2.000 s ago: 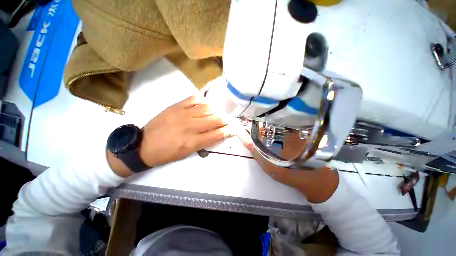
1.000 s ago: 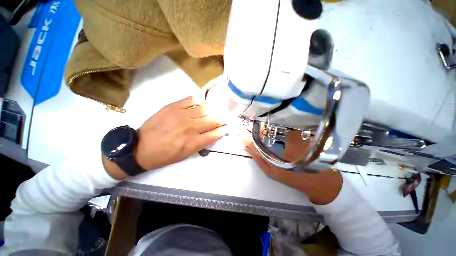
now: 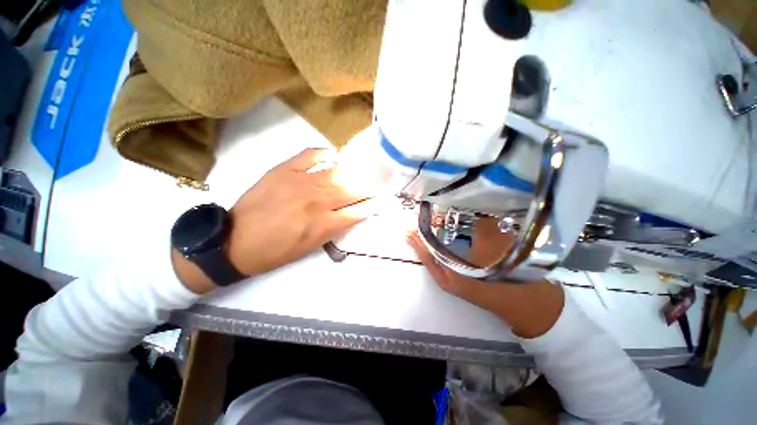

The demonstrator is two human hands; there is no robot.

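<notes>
The tan jacket (image 3: 241,58) lies heaped behind my left hand, partly behind the white sewing machine head (image 3: 440,100). A gold-toothed zipper (image 3: 153,124) edges its opening at left. My left hand (image 3: 290,216) lies palm down on the white table, fingers reaching to the needle area, where bright glare hides the fingertips and any cloth under them. My right hand (image 3: 481,278) is under and behind the shiny metal loop (image 3: 544,207), its fingers near the needle area and partly hidden. I cannot tell if either hand holds anything.
The table's ruler-marked front edge (image 3: 357,336) runs below my forearms. A blue JACK label (image 3: 75,91) is at left. A thin pale tool (image 3: 598,289) and a reddish-dark item (image 3: 679,305) lie at right. A cardboard box edge (image 3: 199,378) shows below the table.
My left hand has shifted slightly left, away from the needle, and the dark slot edge on the table beside it shows more. My right hand and the jacket look almost unchanged.
</notes>
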